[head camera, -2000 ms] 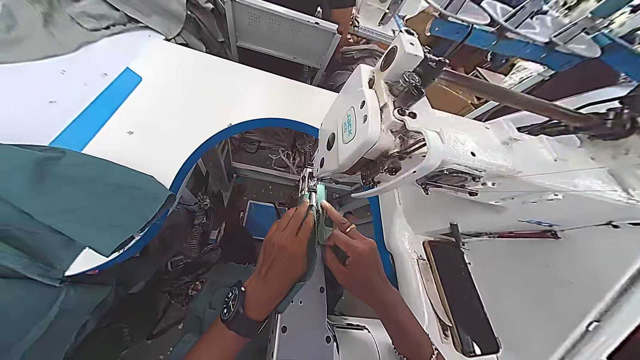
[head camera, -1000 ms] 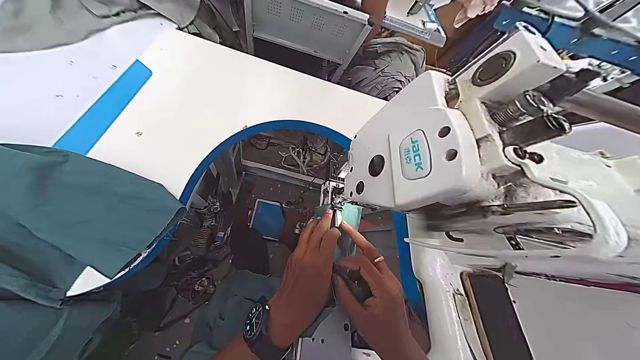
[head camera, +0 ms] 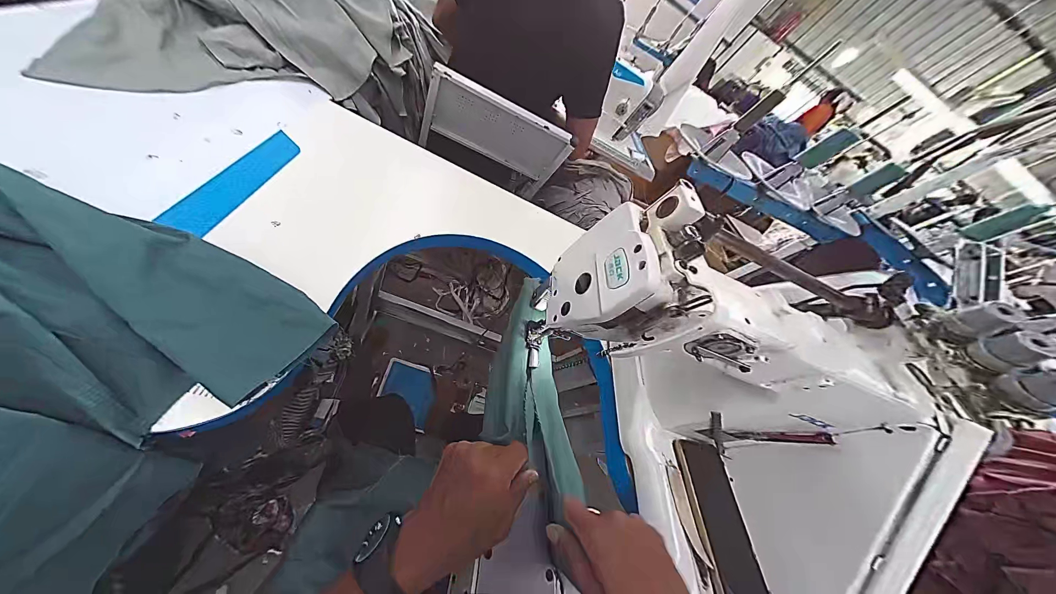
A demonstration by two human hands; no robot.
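Note:
Green fabric (head camera: 510, 388) runs in two edges from under the head of a white Jack industrial sewing machine (head camera: 606, 268) down towards me. Its left edge is gripped by my left hand (head camera: 466, 499), which wears a dark wristwatch (head camera: 379, 540). My right hand (head camera: 615, 549) pinches the right edge, a short way below and to the right of the other hand. Between the two edges, a narrow gap leads up to the metal presser foot (head camera: 534, 351). The needle's tip cannot be made out.
A white table (head camera: 371, 181) with a blue-edged curved cutout lies left of the machine. Dark green cloth (head camera: 165, 305) covers its left side; grey cloth (head camera: 272, 41) lies at the back. Beyond it is another person (head camera: 540, 49). A dark flat bar (head camera: 722, 516) lies at right.
Both hands have moved from close by the presser foot down towards me, holding the fabric. More fabric now shows below the foot. The view has shifted to take in more of the room.

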